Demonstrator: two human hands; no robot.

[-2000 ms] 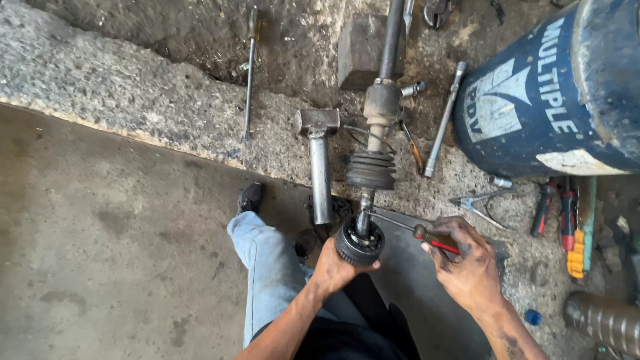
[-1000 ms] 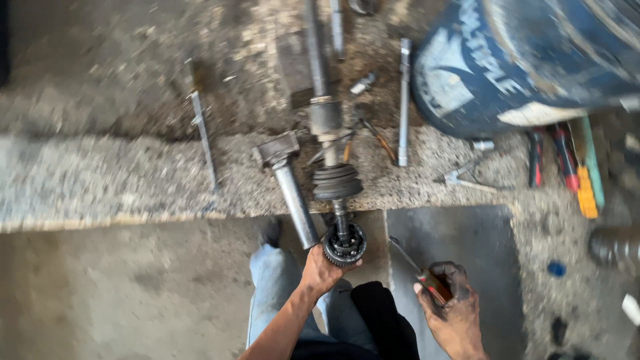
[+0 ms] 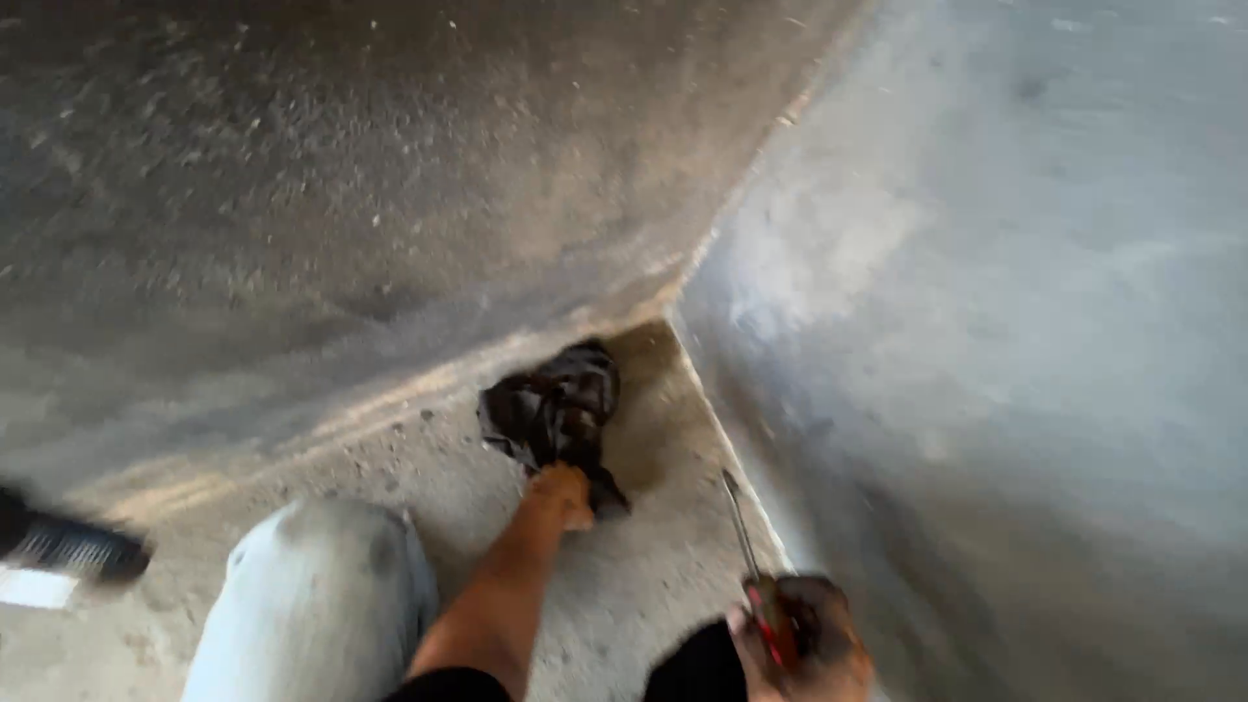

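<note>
Near the middle of the view, my left hand (image 3: 565,495) grips the lower end of a dark, crumpled cloth (image 3: 551,405) on the concrete floor by a corner. At the lower right, my right hand (image 3: 814,639) is closed around the red and dark handle of a screwdriver (image 3: 744,531), its metal shaft pointing up and slightly left. The picture is blurred, and the fingers of both hands are partly hidden. The axle with its rubber boot is out of view.
A rough dark wall or ledge (image 3: 390,195) rises ahead, meeting a smooth grey surface (image 3: 975,292) on the right at the corner. A dark ribbed cylindrical object (image 3: 88,551) is at the far left, beside my knee in light trousers (image 3: 317,604).
My left hand has let go of the axle joint and now holds the dark cloth. The screwdriver has stayed in my right hand. The view has swung to a floor corner.
</note>
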